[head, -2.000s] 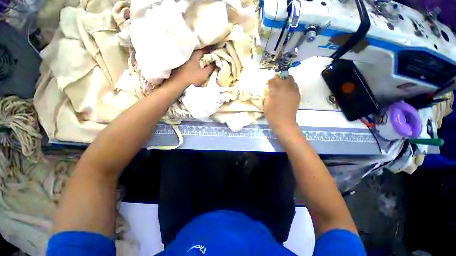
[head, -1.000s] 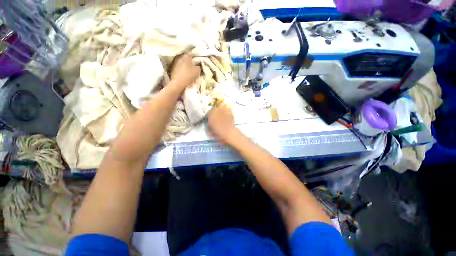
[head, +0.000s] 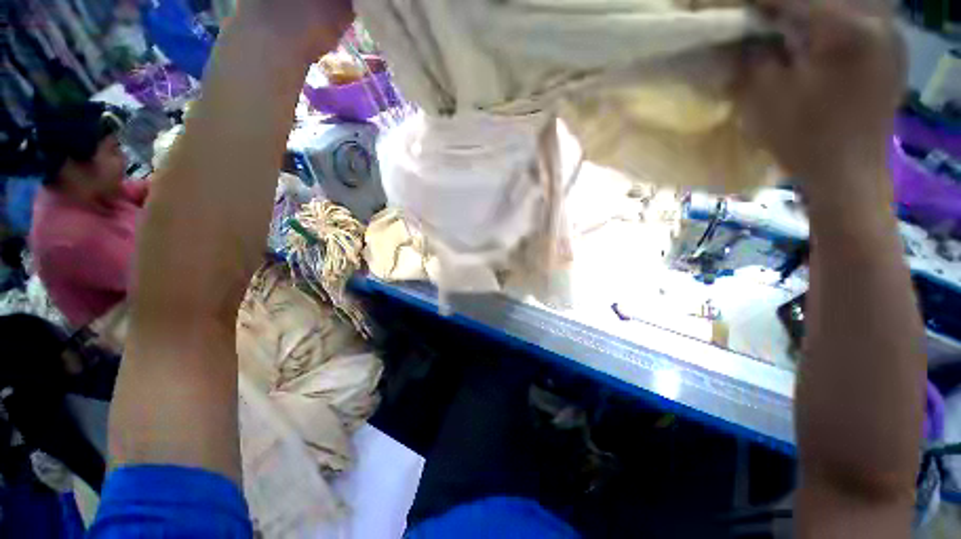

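Note:
A cream garment (head: pixel 485 179) is held up in front of me at the top of the view, blurred, its upper part cut off by the frame edge. Its lower part hangs over the machine table. My right hand (head: pixel 822 84) grips the cloth at the upper right, stretching it sideways. My left hand (head: pixel 316 16) is raised at the top edge, partly cut off and blurred; whether it grips the cloth is not clear.
The sewing machine (head: pixel 748 216) stands at the right, partly behind my right arm. The table's blue edge (head: pixel 590 366) runs diagonally. A bundle of cords (head: pixel 329 247) hangs at its left end, above a cream cloth pile (head: pixel 300 368). A person in red (head: pixel 84 237) sits at the left.
Both hands have risen from the table with the garment lifted and spread. The view has swung left, showing the person there. The machine now appears farther right.

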